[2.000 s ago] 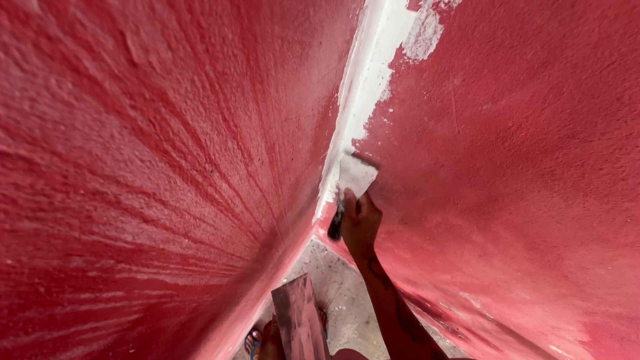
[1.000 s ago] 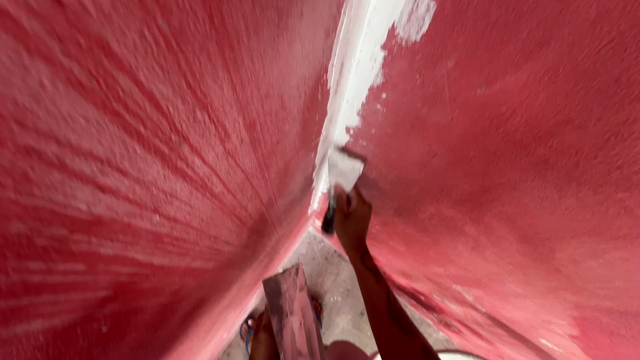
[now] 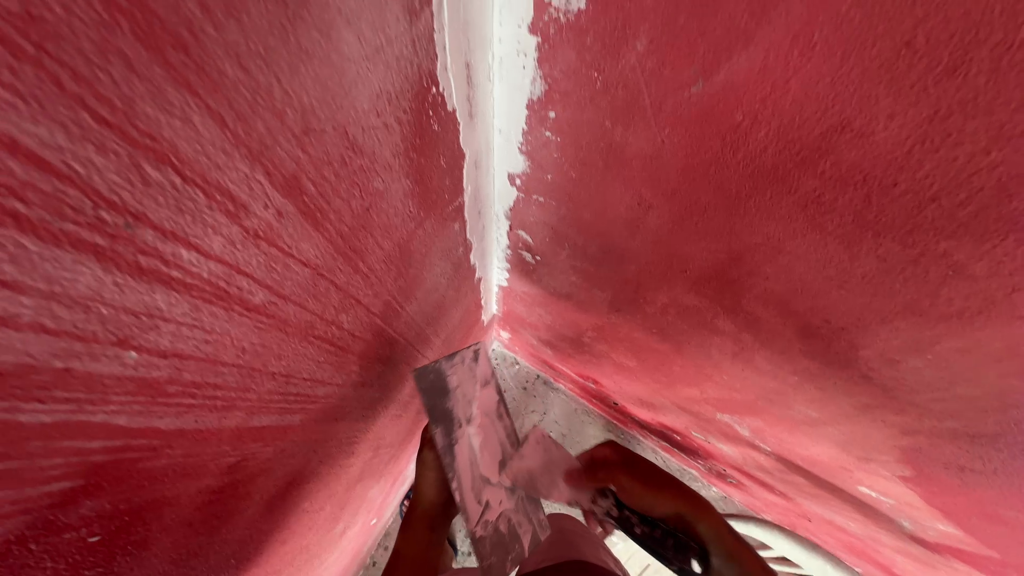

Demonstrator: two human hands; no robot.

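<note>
My right hand, at the lower right of centre, is closed on the dark handle of a putty knife. The knife's blade lies against the face of a rectangular steel plastering trowel, which is smeared with filler. My left hand is at the trowel's left edge and bears it from beneath; its fingers are mostly hidden. Above the trowel, a strip of white filler runs down the inside corner between two red walls, with ragged edges on both sides, and narrows toward the floor.
A rough red wall rises at the left and another red wall at the right. They meet over a speckled floor. The rim of a white object shows at the bottom right. Part of a sandal is at the lower left.
My right hand has come down from the wall corner with the putty knife, whose blade is now at the trowel. The trowel has moved up toward the corner's foot. The view has shifted.
</note>
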